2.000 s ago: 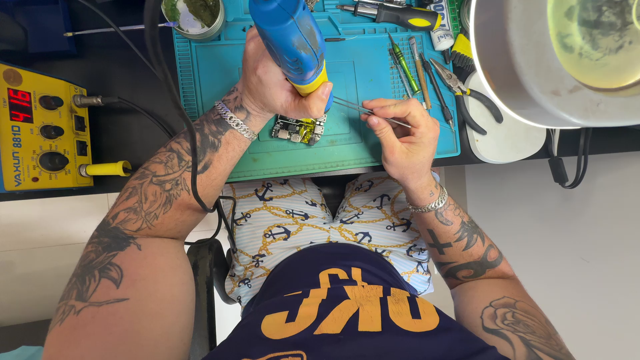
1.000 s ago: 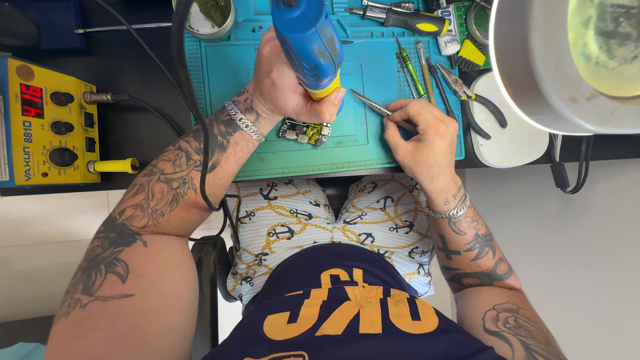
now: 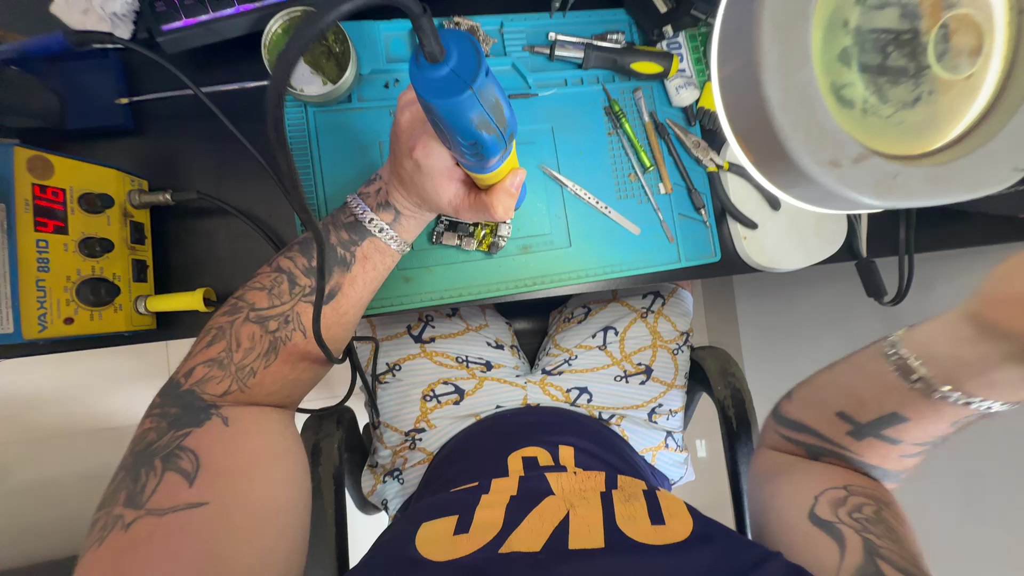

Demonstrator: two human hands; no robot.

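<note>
My left hand (image 3: 448,172) is closed around a blue and yellow hot-air gun (image 3: 468,104), held over the teal work mat (image 3: 352,160). Just below that hand lies a small circuit board (image 3: 472,234) with metal connectors and yellow tape; the gun's nozzle end is mostly hidden by my fingers. Metal tweezers (image 3: 592,200) rest on the mat to the right of the gun, touched by neither hand. My right hand (image 3: 1004,308) is off the mat at the right edge of the view, blurred and partly cut off, so its fingers do not show.
A yellow rework station (image 3: 84,240) with a lit display stands at the left. A round tin (image 3: 310,56) sits at the mat's upper left corner. Screwdrivers, a brush and pliers (image 3: 720,172) lie right of centre. A lit magnifier lamp (image 3: 768,104) overhangs the upper right. The gun's black cable crosses my left forearm.
My right hand has let go of the tweezers, which now lie on the mat, and has moved away to the right edge. My left hand still holds the hot-air gun near the circuit board.
</note>
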